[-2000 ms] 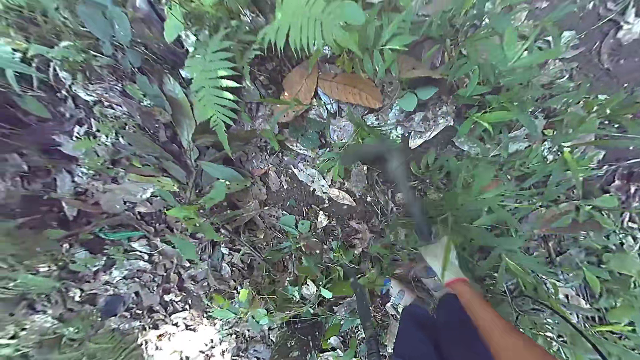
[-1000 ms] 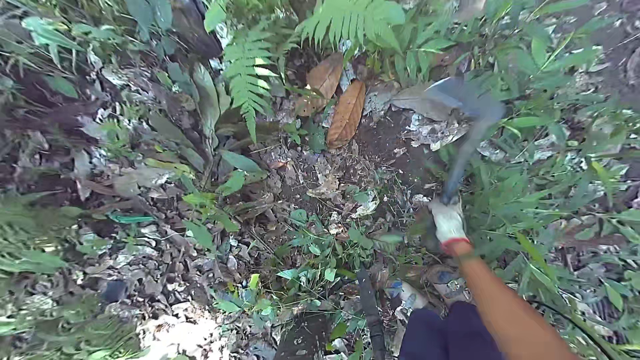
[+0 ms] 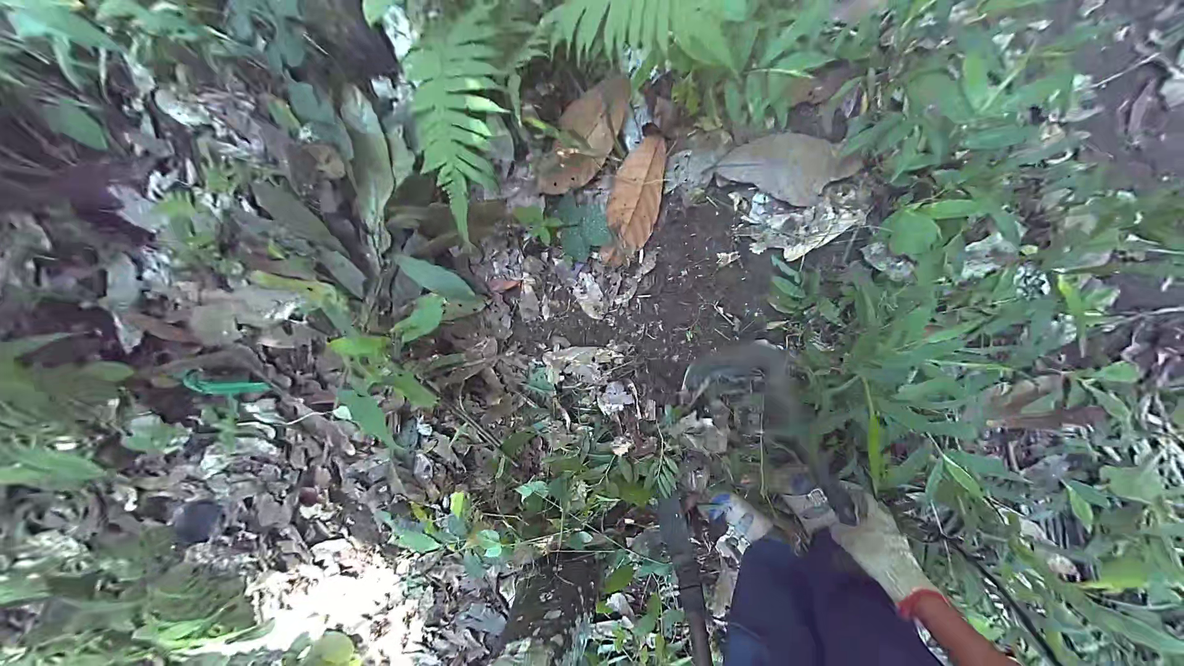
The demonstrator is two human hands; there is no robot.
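Note:
My right hand [image 3: 879, 546], in a pale work glove with a red cuff, grips the dark handle of a hooked tool [image 3: 786, 398] at the lower right. The tool is blurred; its curved head, like a sickle's, points left over the dark soil [image 3: 703, 287] and the edge of the green plants. Cut or fallen leafy stems [image 3: 592, 490] lie left of the tool. My legs in dark blue trousers [image 3: 805, 610] are just below my right hand. My left hand is not in the picture.
A dark pole or hose [image 3: 686, 573] lies left of my legs. Fern fronds [image 3: 453, 111] and large brown leaves [image 3: 636, 196] are at the top. Dense green plants [image 3: 934, 361] fill the right. A green strip [image 3: 225, 385] lies in the leaf litter on the left.
My right hand and the hooked tool have swung down toward my legs from farther up. The hook was at the upper right one second ago.

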